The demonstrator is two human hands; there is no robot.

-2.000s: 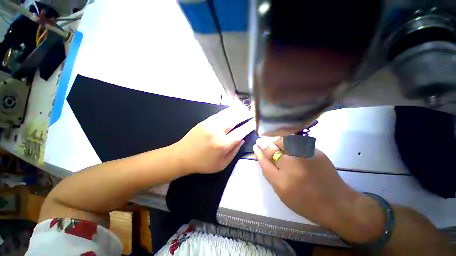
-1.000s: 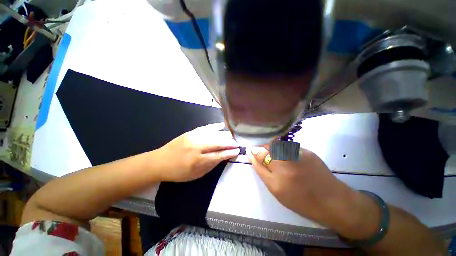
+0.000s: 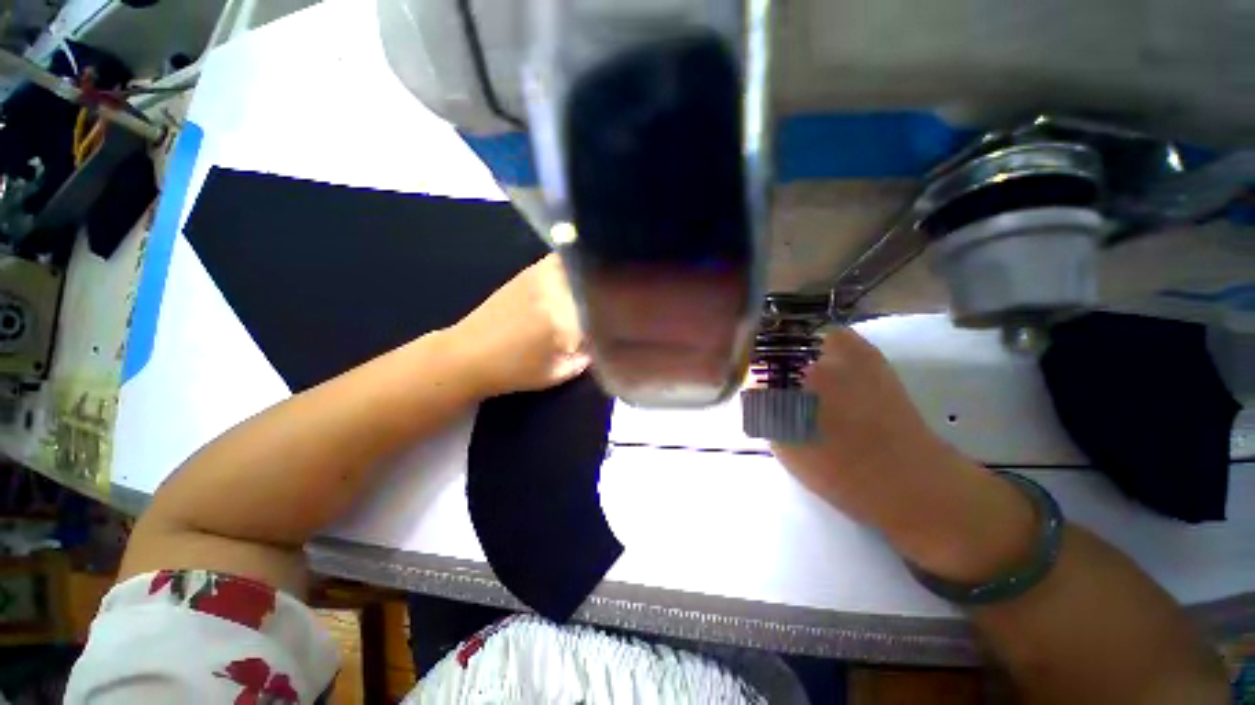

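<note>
A long tapered black panel (image 3: 358,262) lies on the white table left of the machine head, its wide end at the far left. A curved black piece (image 3: 537,482) hangs from under my left hand towards the table's front edge. My left hand (image 3: 530,331) lies on the cloth beside the head; its fingertips are hidden behind the shiny front guard (image 3: 654,331). My right hand (image 3: 846,413) is right of the needle area, its fingers hidden behind the guard and the ribbed knob (image 3: 780,415). The needle and presser foot are hidden.
The white-grey machine head (image 3: 853,207) with a blue stripe fills the upper right. A grey round fitting (image 3: 1018,262) is on it. A black cut piece (image 3: 1149,413) lies at the right. Measuring tape (image 3: 771,629) runs along the front edge, blue tape (image 3: 165,262) at the left end.
The view has shifted. Both hands have moved farther back behind the guard, and the fingertips seen meeting at the needle are now hidden. More of the curved black piece shows, its end now at the front edge.
</note>
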